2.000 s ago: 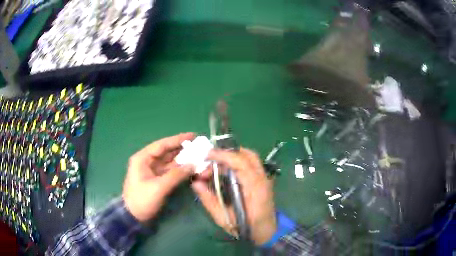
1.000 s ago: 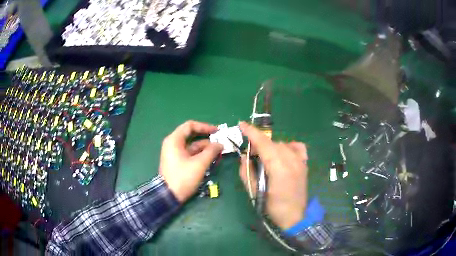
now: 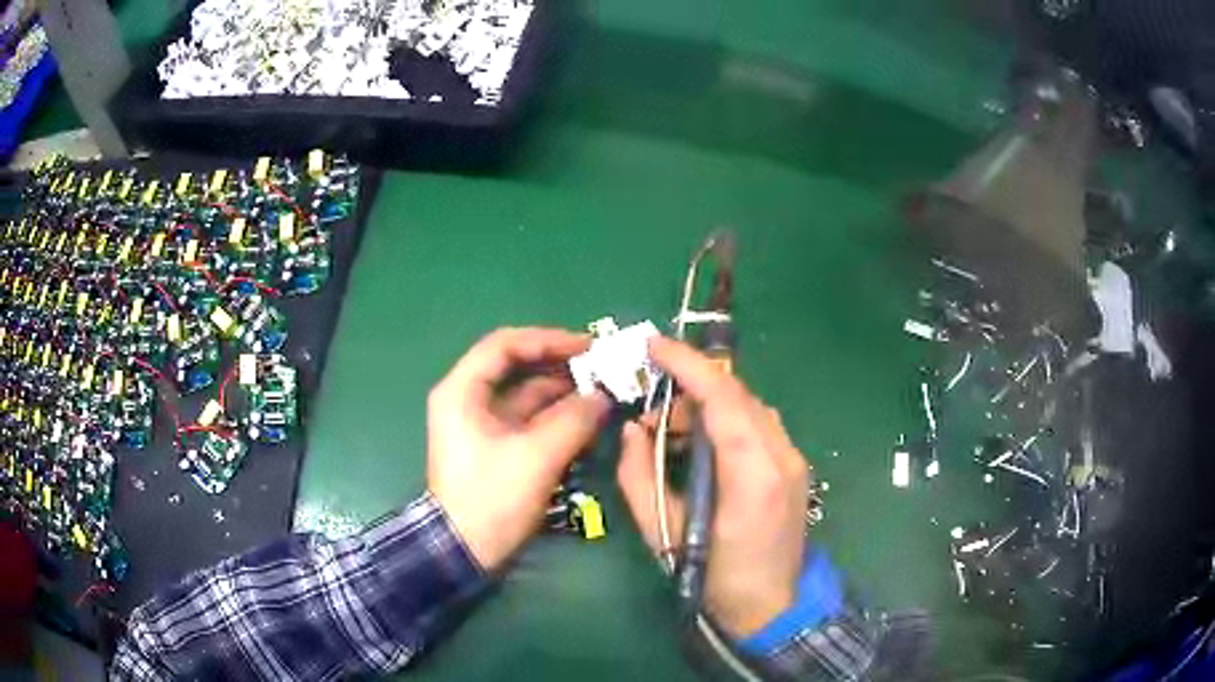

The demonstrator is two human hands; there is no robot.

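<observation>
A white plastic housing (image 3: pixel 620 362) is held between the fingertips of both hands. My left hand (image 3: pixel 506 433) grips its left side. My right hand (image 3: pixel 730 486) touches its right side with the fingertips and also holds a soldering iron (image 3: pixel 701 493), its tip pointing up and away. A pale tube (image 3: pixel 662 460) runs alongside the iron, tied with a white tie. A circuit board with a yellow block (image 3: pixel 588 516) shows below the housing, partly hidden by my left hand.
A black tray (image 3: pixel 320 129) heaped with white pieces stands at the upper left. A black mat (image 3: pixel 253 536) bears rows of boards at left. Scrap leads (image 3: pixel 1019 460) and a fume nozzle (image 3: pixel 1019 187) are at right. A green worktop (image 3: pixel 460 240) lies beneath.
Since two seconds ago the view has shifted, so the hands, tray and boards sit further right in it. The board with the yellow block has come into sight below the housing. Both hands still hold the housing.
</observation>
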